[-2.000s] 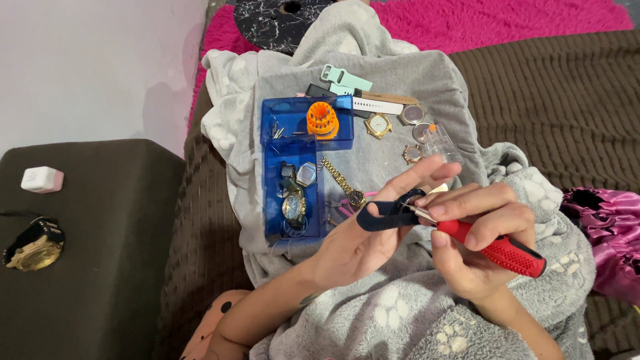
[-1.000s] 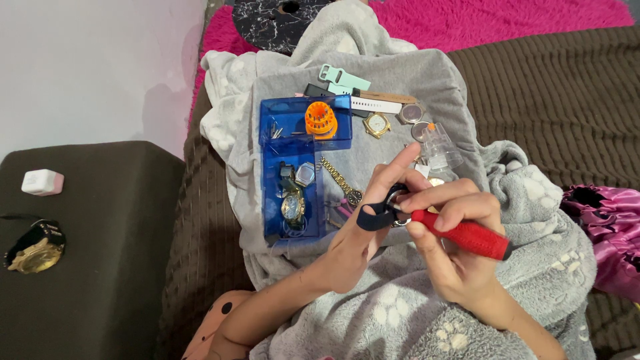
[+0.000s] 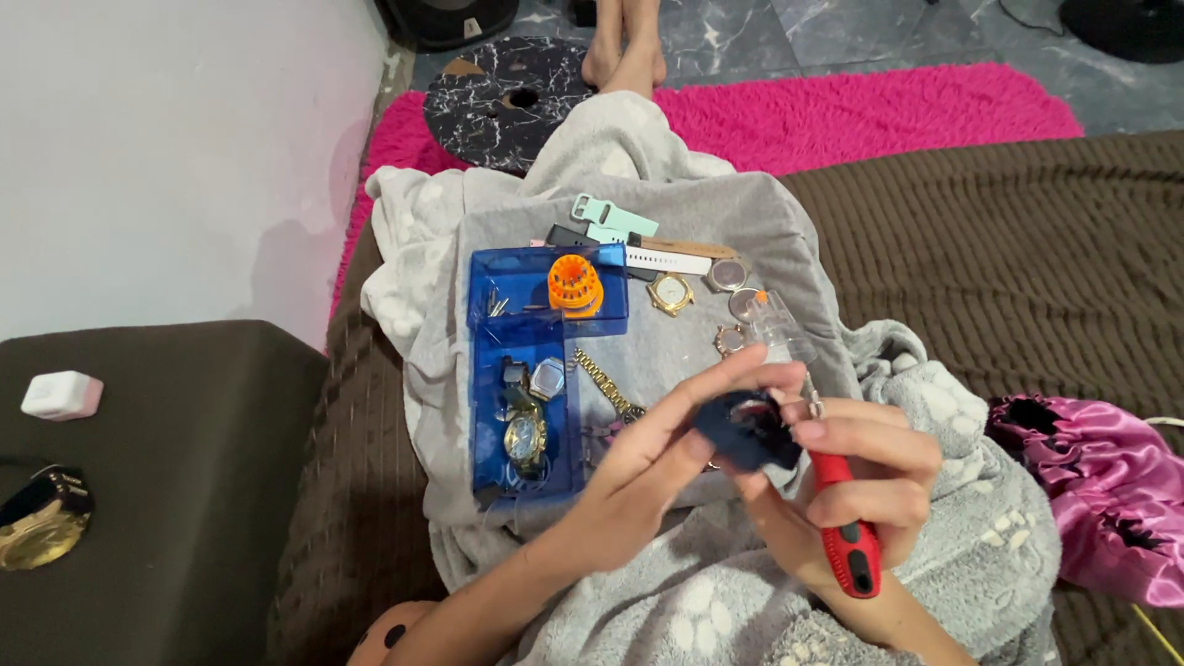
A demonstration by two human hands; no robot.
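Observation:
My left hand (image 3: 647, 453) holds a dark blue watch strap (image 3: 749, 430), blurred, between thumb and fingers. In my right hand (image 3: 860, 472) is a red-handled screwdriver (image 3: 844, 532), its metal shaft pointing up and away past the strap. Right fingertips are close to the strap; whether the tool touches it cannot be told. Just beyond the hands lie a gold bracelet watch (image 3: 606, 384), a gold watch case (image 3: 671, 292) and several round watch cases (image 3: 727, 275). Blue plastic trays (image 3: 481, 407) hold watches, small metal pieces and an orange bit holder (image 3: 574, 285).
Mint (image 3: 615, 217), white (image 3: 671, 260) and brown straps lie at the far side of the grey cloth (image 3: 768, 208). A clear plastic box (image 3: 775, 319) stands at its right. A white charger (image 3: 62, 395) and gold item (image 3: 46, 523) sit on the brown seat at left.
The screwdriver has swung from pointing left at the strap to pointing up and away. The strap has turned in my left hand. The view has tilted up, showing feet and floor.

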